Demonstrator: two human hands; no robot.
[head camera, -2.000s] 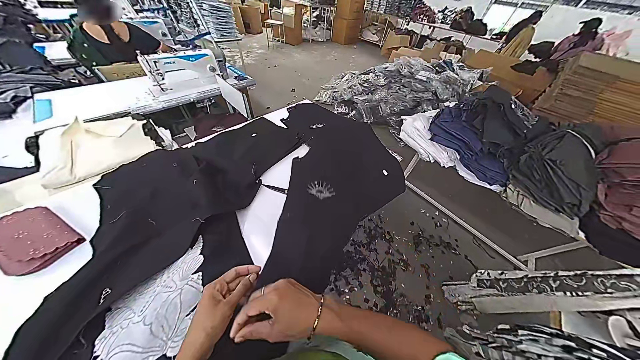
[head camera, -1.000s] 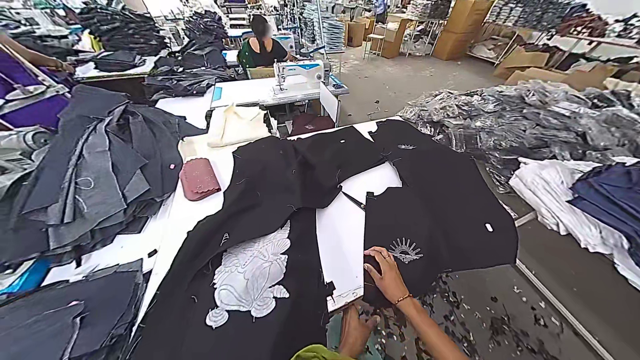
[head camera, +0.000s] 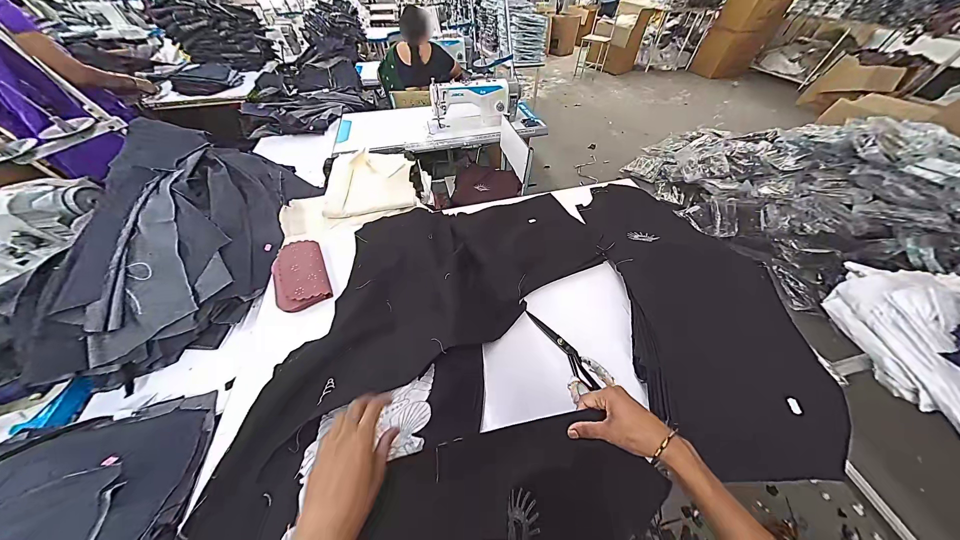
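My right hand (head camera: 619, 424) pinches the upper edge of a black fabric panel (head camera: 525, 472) that bears a pale embroidered motif. My left hand (head camera: 352, 457), slightly blurred, is over a white lace-like piece (head camera: 409, 420) at the panel's left; whether it grips anything is unclear. Just beyond my right hand, a pair of fabric scissors (head camera: 566, 349) lies on the white tabletop, its tips at the edge of a large black cloth (head camera: 450, 277). More black panels with a small embroidered motif (head camera: 712, 337) lie at the right. A folded maroon cloth with scalloped edges (head camera: 301, 277) rests at the left.
Grey cut fabric (head camera: 165, 240) is heaped at the left. Cream cloth (head camera: 371, 184) lies at the table's far edge, before a sewing machine (head camera: 472, 101). Plastic-wrapped goods (head camera: 825, 180) and white cloth (head camera: 892, 322) are piled at the right. A co-worker (head camera: 416, 60) sits beyond.
A black panel with an embroidered motif now lies across the near side, its edge in my right hand. My left hand has moved to the left, over the white piece.
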